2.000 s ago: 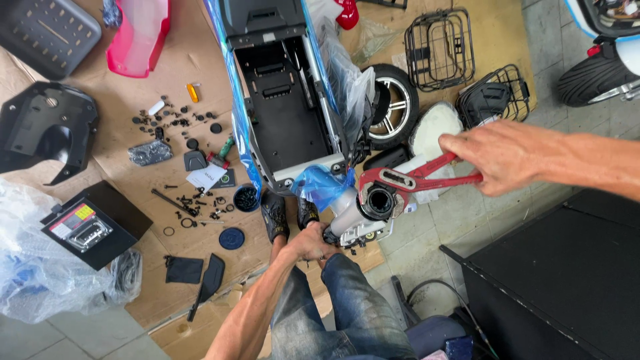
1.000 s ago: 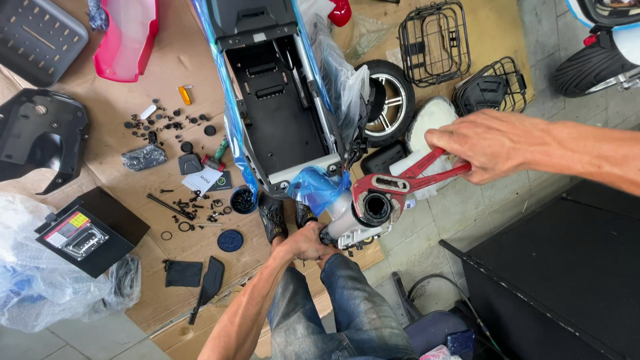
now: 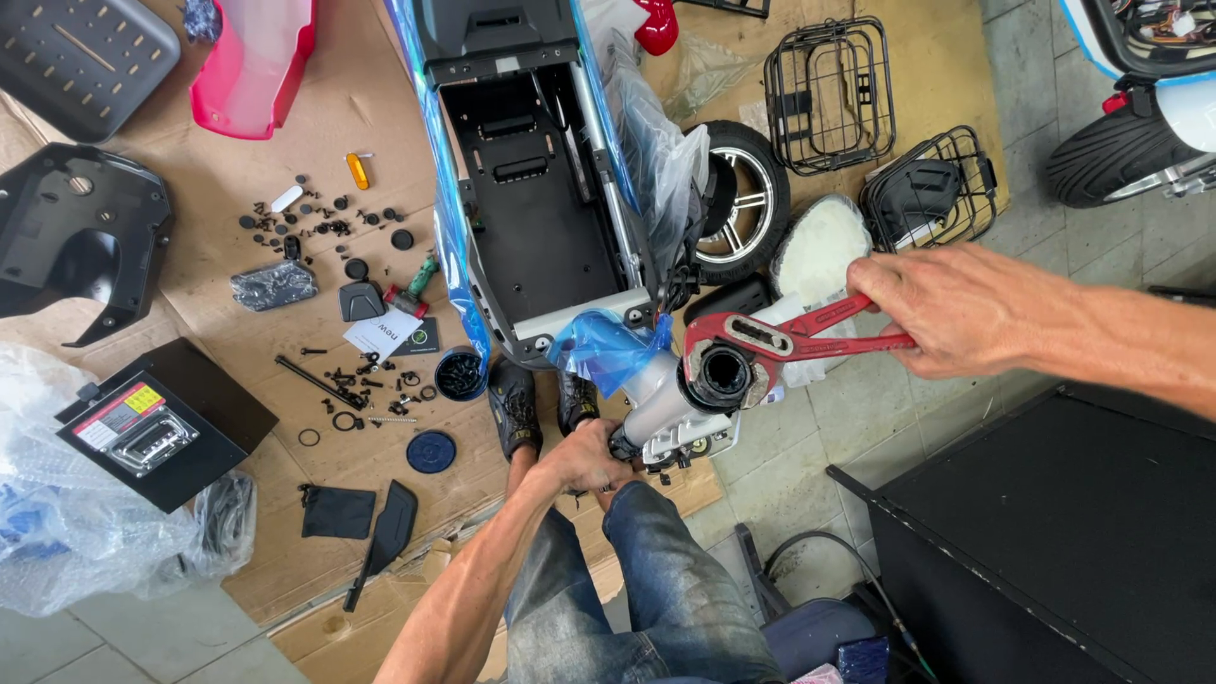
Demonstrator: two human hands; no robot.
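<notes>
My right hand (image 3: 936, 309) grips the handles of red water pump pliers (image 3: 760, 342). Their jaws sit around the dark ring at the open top of the scooter's steering head tube (image 3: 724, 375). On the near left side of this silver tube, my left hand (image 3: 591, 458) is closed on a dark part at the front frame; its fingers are partly hidden. Blue film (image 3: 603, 350) wraps the frame just behind the tube. Beyond it lies the black floor compartment (image 3: 541, 199) of the scooter body.
Loose screws and small parts lie on the cardboard (image 3: 237, 380) at left, near a black battery box (image 3: 166, 427). A wheel (image 3: 741, 204), wire baskets (image 3: 829, 95) and a white round pad (image 3: 822, 247) are at the right. A black cabinet (image 3: 1064, 532) stands at lower right.
The pliers' handles have swung slightly, with my right hand still on them. My left hand stays at the frame.
</notes>
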